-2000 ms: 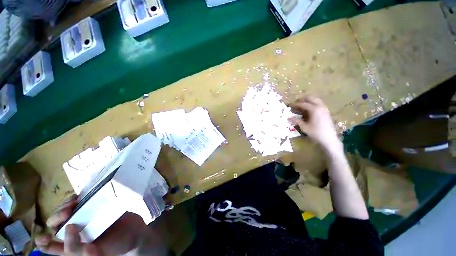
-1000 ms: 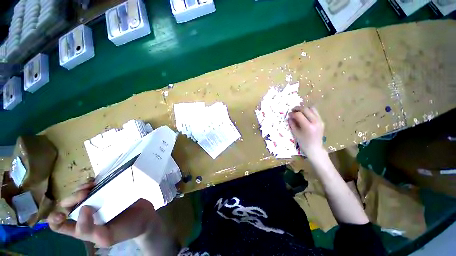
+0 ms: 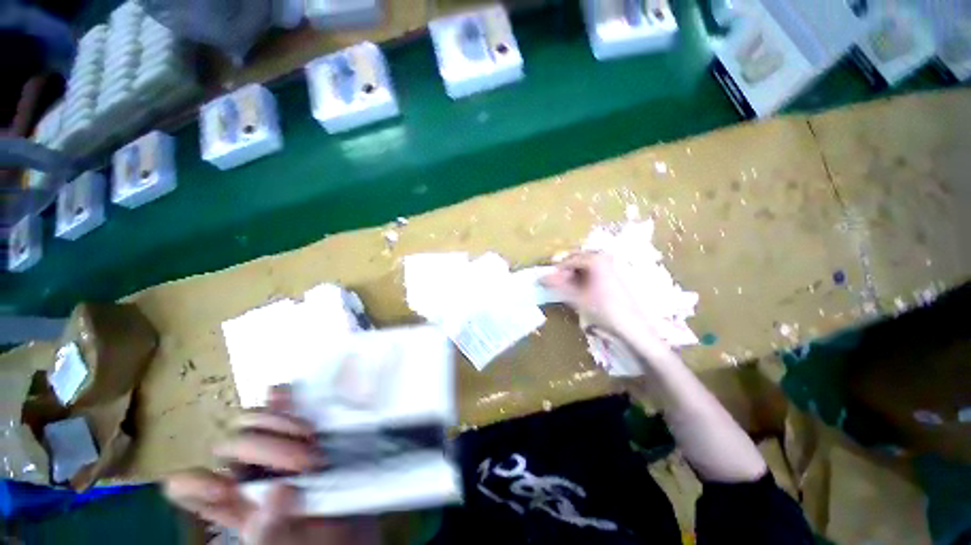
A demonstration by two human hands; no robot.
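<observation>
My left hand (image 3: 261, 468), at the lower left, holds a white retail carton (image 3: 383, 389) with a black band and a pale product picture; the carton is blurred. My right hand (image 3: 596, 290) has its fingertips closed on a white paper (image 3: 535, 283) at the right edge of the leaflet pile (image 3: 484, 325). Whether this paper is a leaflet or a card is unclear. The messy pile of small cards (image 3: 628, 250) lies behind and beside my right hand. A flat carton stack (image 3: 259, 346) lies left of the leaflets, partly hidden by the held carton.
White trays with devices (image 3: 357, 91) stand in a row on the green belt (image 3: 351, 160). Open cartons (image 3: 761, 64) stand at its upper right. A small brown box (image 3: 112, 341) sits at the left bench end. Stacked white trays (image 3: 122, 64) are at the upper left.
My right hand has moved left from the card pile to the leaflets. My left hand has turned the carton so its printed face shows. The view has shifted, and the trays appear further right.
</observation>
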